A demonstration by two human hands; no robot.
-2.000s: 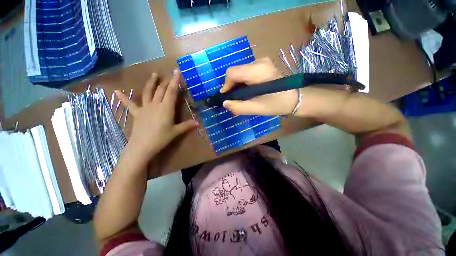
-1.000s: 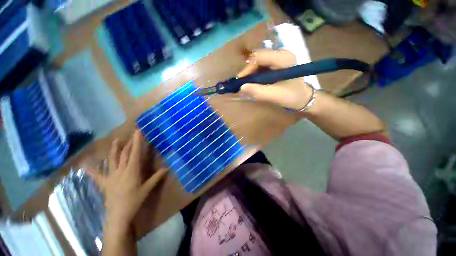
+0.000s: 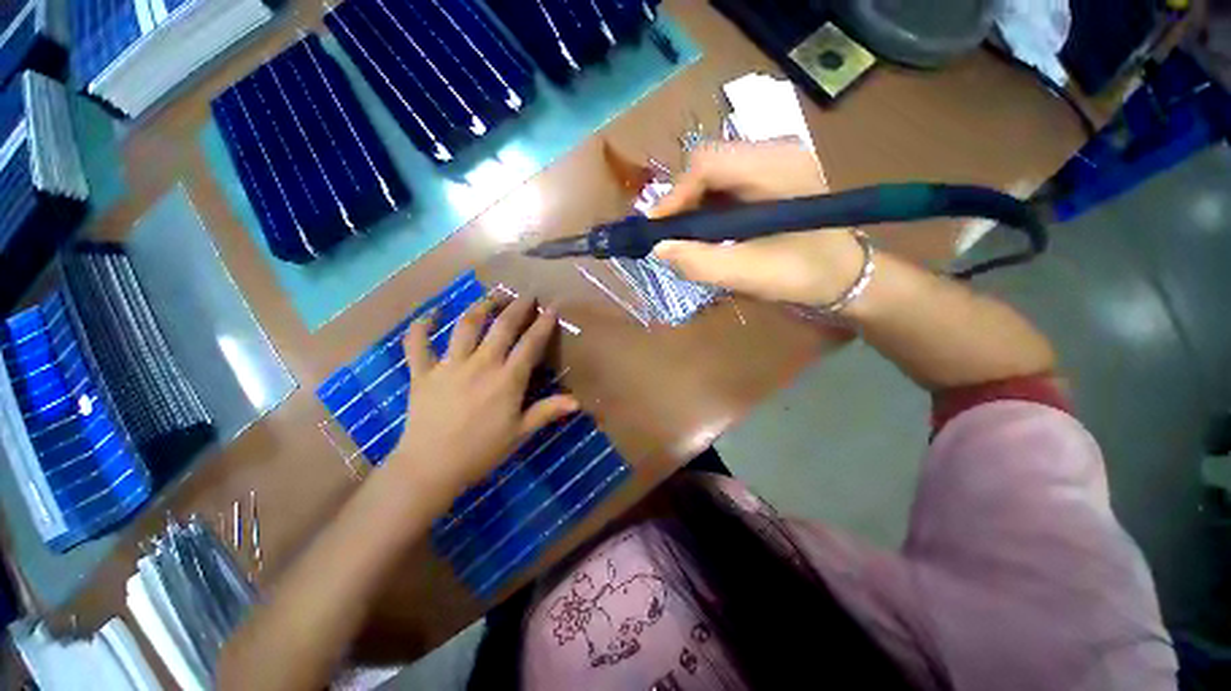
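Note:
A bright blue cell piece with pale parallel lines (image 3: 554, 493) lies on the brown tabletop in front of me. My left hand (image 3: 475, 385) lies on its upper middle, palm down with fingers spread, and hides part of it. My right hand (image 3: 743, 223) grips the thick black soldering iron (image 3: 810, 212). The iron's metal tip points left, above the table, beyond the cell's far edge, and appears to touch nothing. A loose pile of thin silver ribbon (image 3: 664, 290) lies under and beside my right hand, partly hidden by it.
Dark navy cell stacks (image 3: 308, 149) stand on a pale green mat (image 3: 324, 290). A bright blue stack (image 3: 74, 419) is at left, silver strands (image 3: 196, 581) at lower left. A stand with a yellowish pad (image 3: 830, 62) and a grey round device (image 3: 932, 20) are beyond the ribbon.
My left hand has moved from beside the cell onto it. The iron's tip, over the cell's far corner a second ago, is now off beyond its edge. The view has shifted.

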